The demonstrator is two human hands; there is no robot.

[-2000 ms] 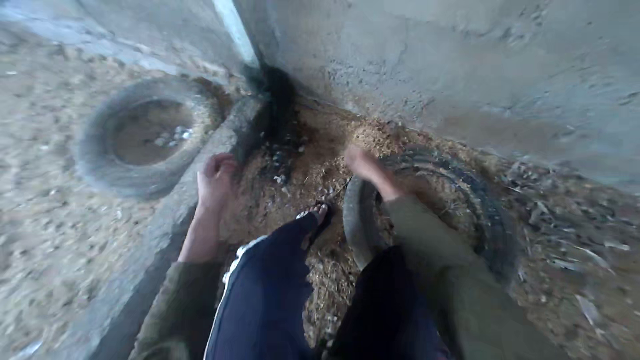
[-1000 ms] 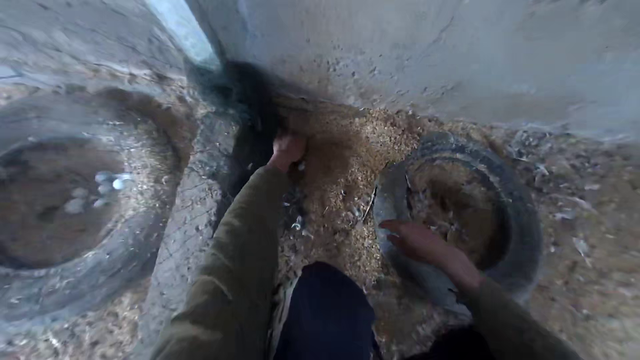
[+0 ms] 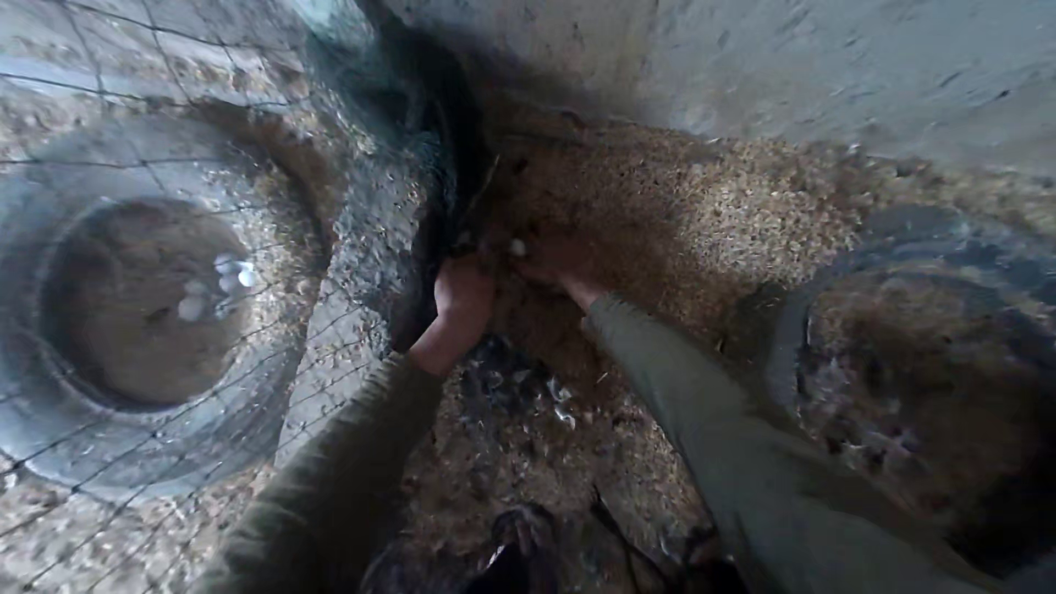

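My left hand (image 3: pixel 464 301) reaches down to the litter beside the base of a concrete curb (image 3: pixel 363 272), its fingers hidden in shadow. Close on its right, my right hand (image 3: pixel 557 262) is low over the brown litter (image 3: pixel 627 198), blurred and dark. A small pale object (image 3: pixel 518 247) shows at the fingertips of my right hand; whether it is gripped I cannot tell. Dark netting (image 3: pixel 429 124) is bunched at the post just beyond my hands. Whitish feather-like bits (image 3: pixel 563 404) lie on the ground nearer to me.
Left of the curb, behind wire mesh (image 3: pixel 124 462), lies a tire (image 3: pixel 49 247) with several pale egg-like objects (image 3: pixel 192 308) inside. Another tire (image 3: pixel 788 330) lies at the right. A concrete wall (image 3: pixel 825 74) rises beyond the litter. My foot (image 3: pixel 524 528) is at the bottom.
My right hand has moved from the right tire to the litter beside my left hand. My left hand, over the curb two seconds ago, is now down at its base. The view has moved closer.
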